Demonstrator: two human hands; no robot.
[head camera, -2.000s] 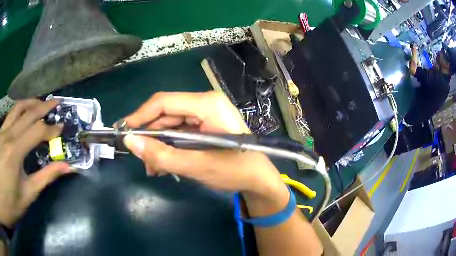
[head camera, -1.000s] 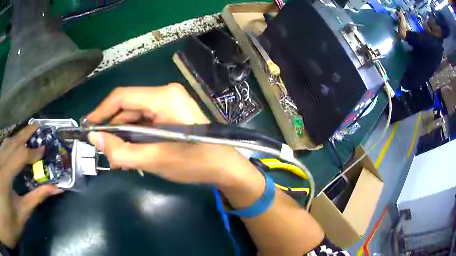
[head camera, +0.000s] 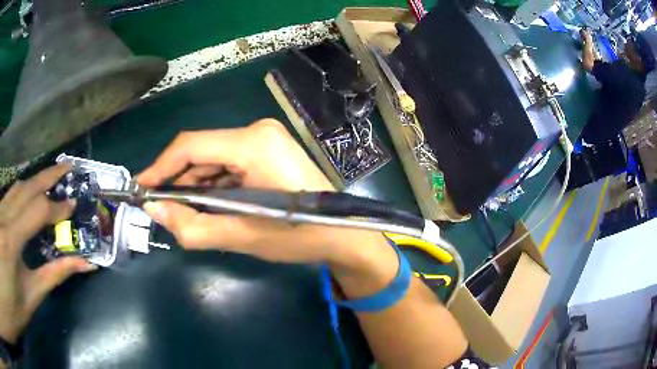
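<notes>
The white plug housing (head camera: 122, 225) lies open over the dark green bench at the left, its pins pointing right. A circuit board with a yellow block (head camera: 66, 236) sits in or against it. My left hand (head camera: 27, 230) holds the board and housing from the left, fingers above and thumb below. My right hand (head camera: 252, 194) grips the soldering iron (head camera: 216, 200) like a pen. The iron's tip end is over the upper part of the board; the exact contact point is too small to tell. A blue strap (head camera: 382, 288) is around my right wrist.
A grey fume hood (head camera: 83, 90) stands at the upper left. A parts tray (head camera: 353, 153), a long cardboard tray (head camera: 425, 184) and a black soldering station (head camera: 468, 108) are beyond my right hand. Yellow-handled pliers (head camera: 425, 247), an open cardboard box (head camera: 508, 306) and a person (head camera: 612, 90) are at right.
The view has shifted between frames. The iron stays in my right hand over the board, and my left hand keeps its hold. The housing looks slightly more tilted than before.
</notes>
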